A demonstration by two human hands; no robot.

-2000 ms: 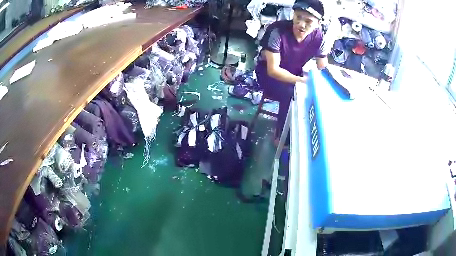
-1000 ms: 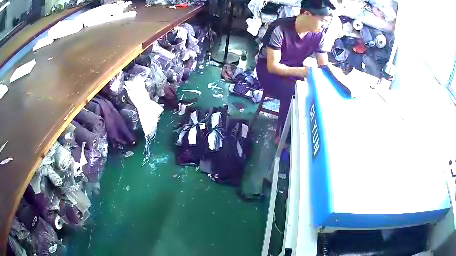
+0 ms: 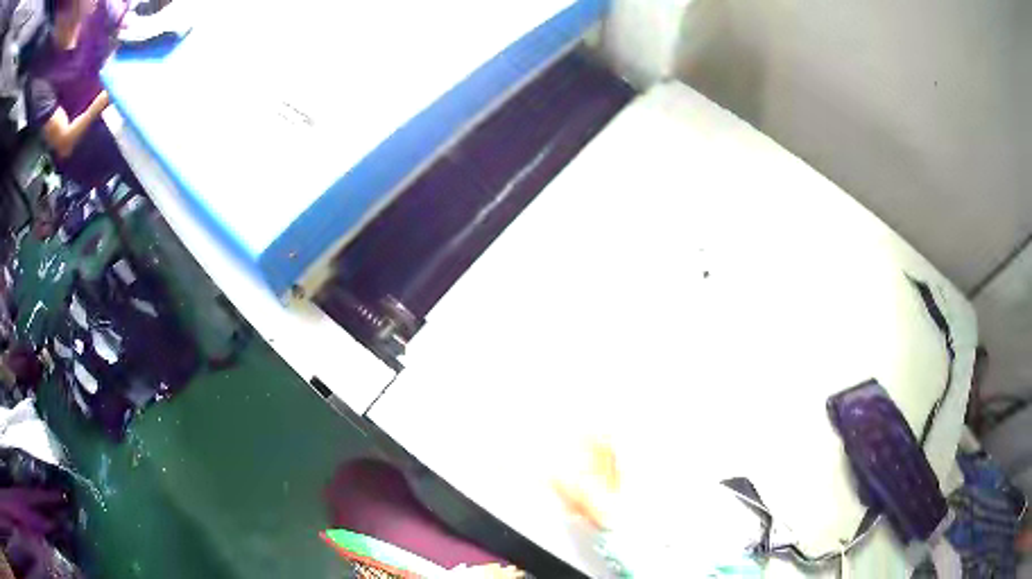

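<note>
The white feed table (image 3: 634, 305) fills the middle and right, strongly overexposed. A dark purple folded cloth bundle (image 3: 888, 461) lies at its right end. Pale cut pieces with dark edges (image 3: 809, 552) lie at the bottom right, partly cut off by the frame. The dark conveyor belt (image 3: 487, 187) shows in the opening under the fusing machine's white cover with a blue edge (image 3: 396, 147). Neither of my hands can be made out. A blurred orange-yellow patch lies near the bottom centre of the table; I cannot tell what it is.
A coiled metal fitting (image 3: 390, 322) sits at the belt's near end. A person (image 3: 79, 102) is at the machine's far end, top left. Dark tied bundles (image 3: 125, 328) lie on the green floor (image 3: 238, 464). A dark pink rounded object (image 3: 390, 509) stands below the table edge.
The view has swung from the aisle and cutting table to the feed table and belt opening. The person and floor bundles now appear at the far left. The purple bundle has come into view.
</note>
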